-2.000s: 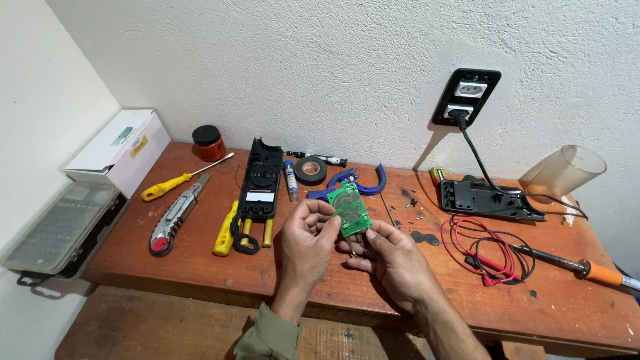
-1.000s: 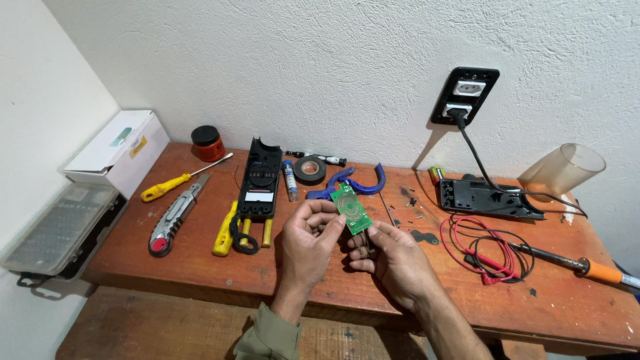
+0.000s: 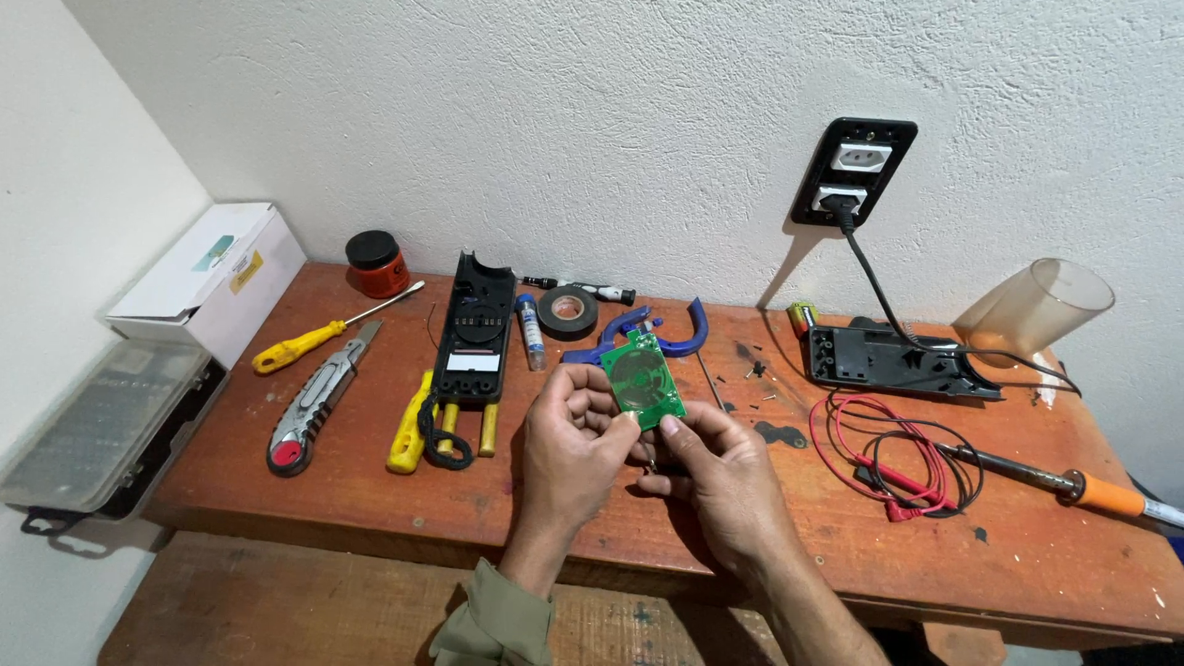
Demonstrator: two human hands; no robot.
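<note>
A green printed circuit board (image 3: 643,381) with a round trace pattern is held up over the front middle of the bench. My left hand (image 3: 578,444) grips its lower left edge between thumb and fingers. My right hand (image 3: 721,472) pinches its lower right corner; a small metallic piece shows by those fingers, its kind unclear. Behind the board lies a blue plastic clamp-like tool (image 3: 689,328), partly hidden. Left of my hands rests a black plastic housing half (image 3: 479,324) with a white label and two brass-coloured prongs. Another black housing half (image 3: 888,361) lies at the right.
Around these are a utility knife (image 3: 319,398), yellow-handled screwdriver (image 3: 305,346), electrical tape (image 3: 567,313), red-lidless-bodied jar (image 3: 377,264), test leads (image 3: 893,462) and soldering iron (image 3: 1096,490). Small screws (image 3: 758,370) lie loose. A cord hangs from the wall outlet (image 3: 856,171). A clear tumbler (image 3: 1036,310) leans at back right.
The board has been tilted and turned between my fingers, and its face shows at a different angle. Both hands remain on it, in nearly the same place.
</note>
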